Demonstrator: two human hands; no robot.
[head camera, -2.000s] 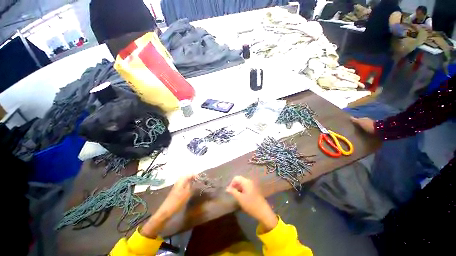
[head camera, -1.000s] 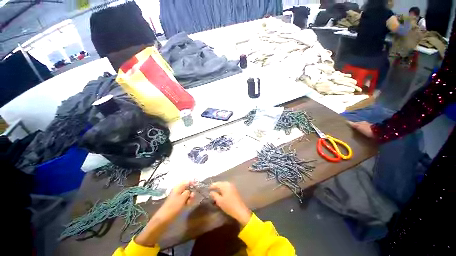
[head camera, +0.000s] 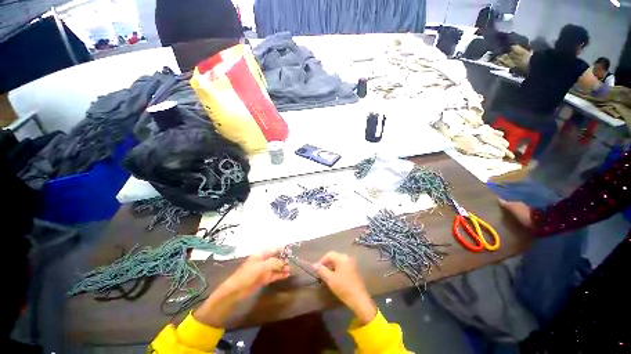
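Observation:
My left hand (head camera: 259, 271) has its fingertips closed on a small tangle of thin grey cord (head camera: 289, 253) near the table's front edge. My right hand (head camera: 340, 274) pinches a short dark strand of cord (head camera: 306, 266) that runs between the two hands. Small fittings at the fingertips are too tiny to make out. A pile of grey-blue short cords (head camera: 401, 243) lies right of my hands. Long green cords (head camera: 149, 266) lie at the left. Small dark bunches (head camera: 315, 197) lie on the white sheet (head camera: 259, 231).
Scissors (head camera: 475, 230) with red and yellow handles lie at the right. A clear plastic bag (head camera: 385, 176) sits beside green cords (head camera: 425, 184). Behind are a phone (head camera: 317, 154), a black bag (head camera: 183, 169) and a shopping bag (head camera: 239, 100). Another person's hand (head camera: 515, 211) rests at the right edge.
My hands came together around the cord, then moved slightly apart, with a strand now stretched between them. The camera view has shifted, so the table's things appear lower and mostly further right.

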